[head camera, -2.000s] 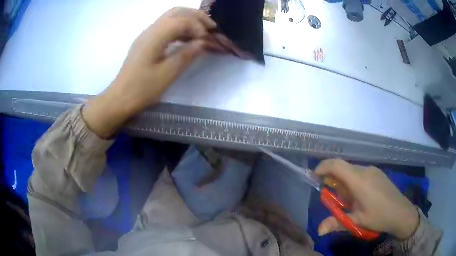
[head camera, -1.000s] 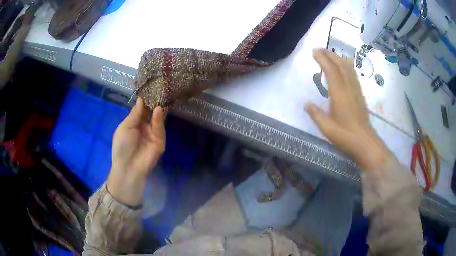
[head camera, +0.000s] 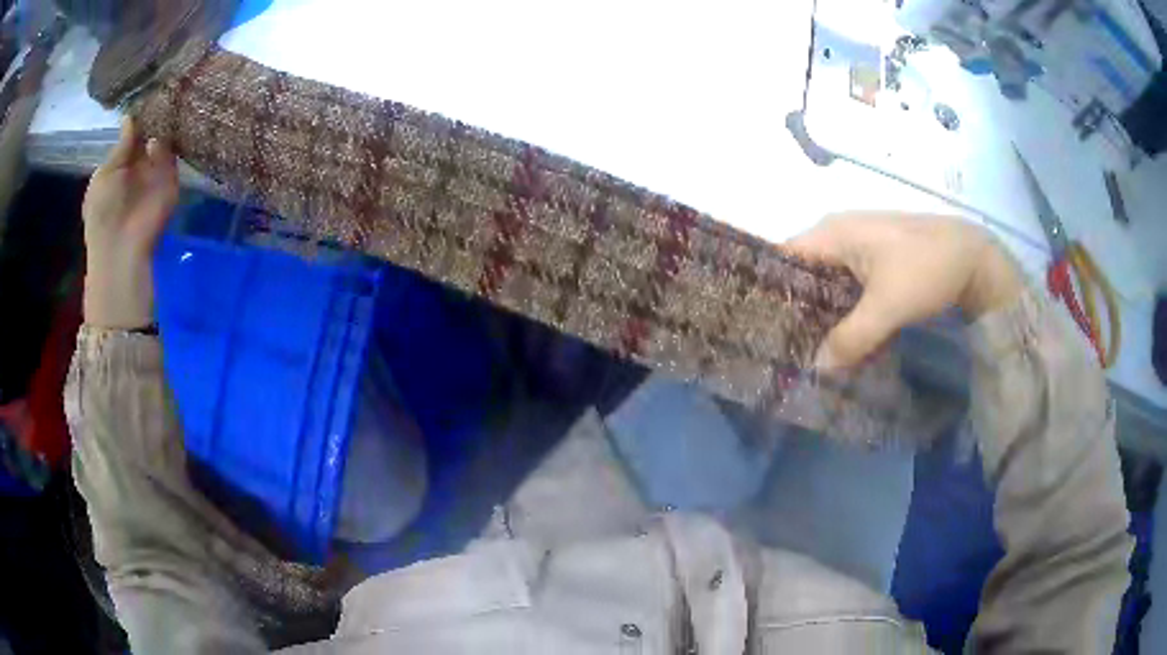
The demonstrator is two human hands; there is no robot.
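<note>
The wide tweed plaid piece (head camera: 512,218) is stretched in a long band along the table's front edge, brown-beige with dark red lines, plaid face up. My left hand (head camera: 128,211) grips its left end at the far left. My right hand (head camera: 902,275) grips it near its right end, thumb on the plaid face, fingers behind the far edge. The right end hangs past my right hand and is blurred. The band covers most of the table's front edge. Its black face does not show.
The sewing machine (head camera: 1049,51) and its metal plate (head camera: 864,77) are at upper right. Scissors (head camera: 1062,256) with red and yellow-orange handles lie on the right of the table. A blue bin (head camera: 262,371) is below the table at left. A dark brown bundle (head camera: 147,45) lies at upper left.
The plaid piece has gone from bunched, with black showing, to stretched out along the front edge. My left hand moved left with its end. My right hand came down and took hold near the other end.
</note>
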